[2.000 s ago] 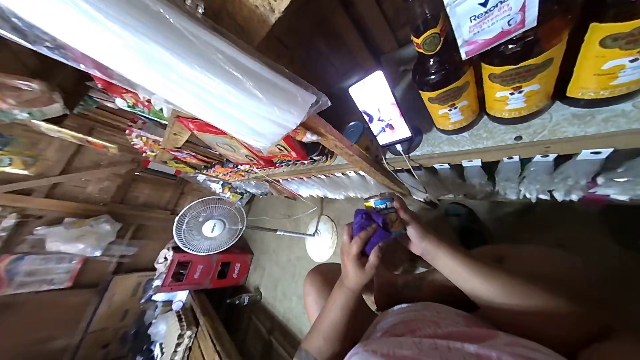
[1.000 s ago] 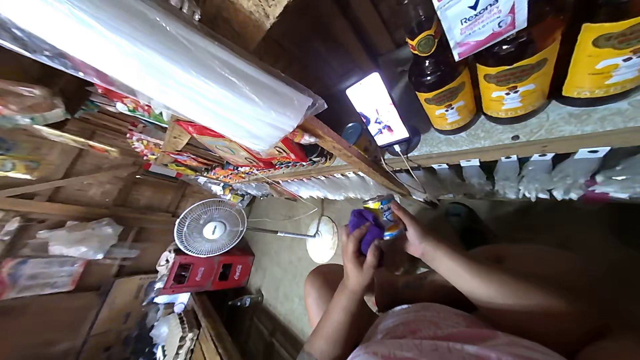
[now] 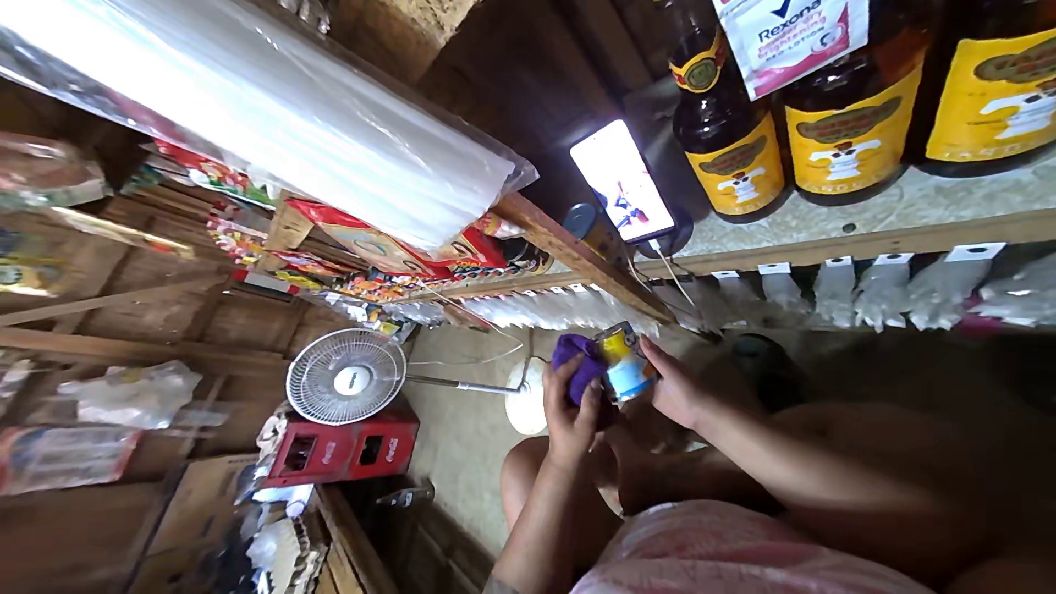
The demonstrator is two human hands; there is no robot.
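My left hand is closed around a bunched purple cloth, which lies against the side of a small tin can. The can has a yellow, white and blue label, and my right hand grips it from the other side. Both hands are above my lap, below the shelf edge. Part of the can is hidden by the fingers and the cloth.
A lit smartphone with a cable leans on the shelf beside brown bottles. Small plastic packs hang under the shelf edge. A standing fan and red crates are at the left. Plastic bags lie above.
The can has turned in my hands, and more of its label now shows beside the purple cloth. My right hand has shifted its hold on it.
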